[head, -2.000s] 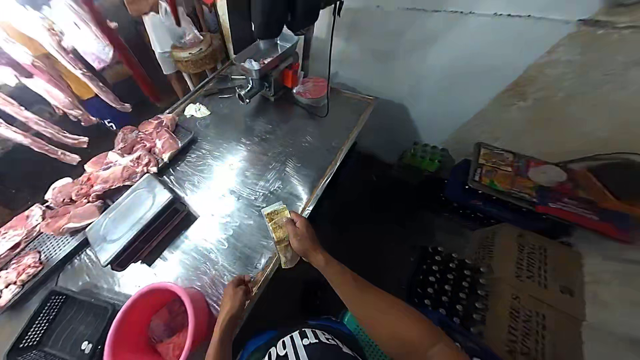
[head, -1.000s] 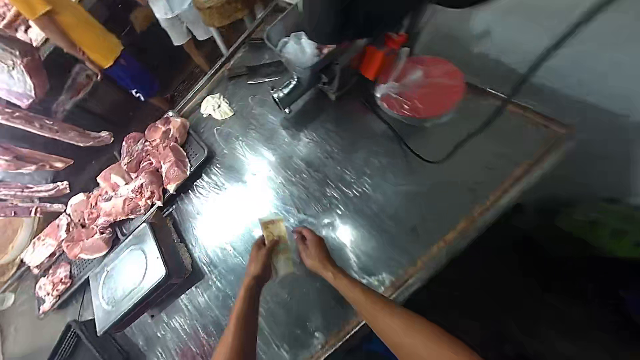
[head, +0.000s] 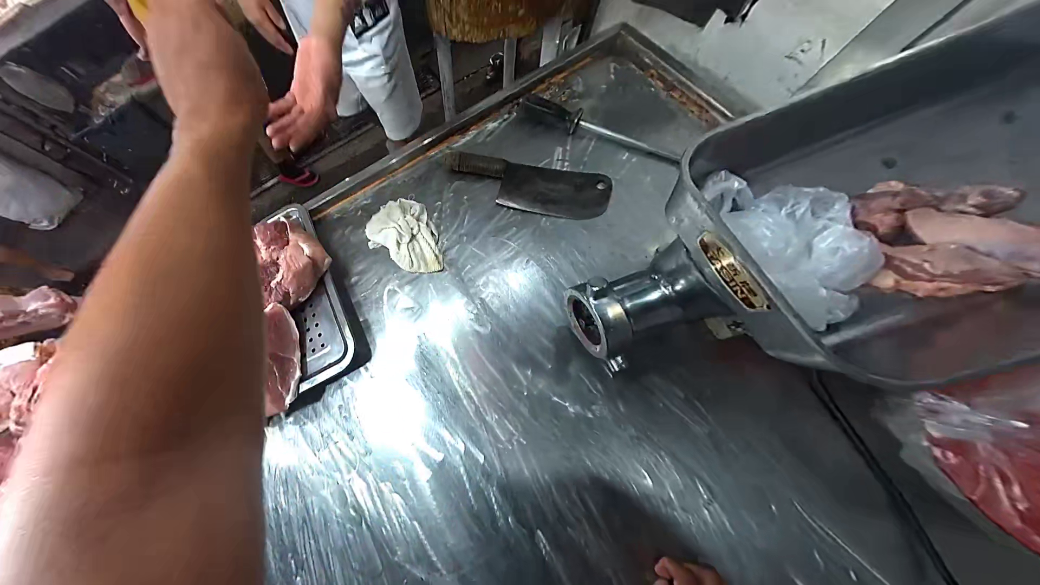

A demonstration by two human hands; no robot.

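Note:
My left hand (head: 207,69) reaches out at the upper left, beyond the table's far side. Its fingers run up to the frame's top edge, so what it holds cannot be told. Close to it is another person's open hand (head: 305,97), palm showing. Only some curled fingers of my right hand (head: 686,571) show at the bottom edge, over the metal table (head: 487,455). The banknotes are not visible. Raw meat (head: 284,264) on a perforated metal tray (head: 337,345) lies beside my left forearm, which covers part of it.
A cleaver (head: 554,188), a sharpening steel (head: 626,140) and a crumpled cloth (head: 406,236) lie at the table's far side. A meat grinder (head: 601,321) juts in from the right; its pan holds meat (head: 942,236) and a plastic bag (head: 800,244). A black cord (head: 877,471) trails below.
Both hands were together at the banknotes over the table. Now my left arm is stretched out toward people across it, and my right hand is low at the frame's edge. The view has shifted toward the grinder.

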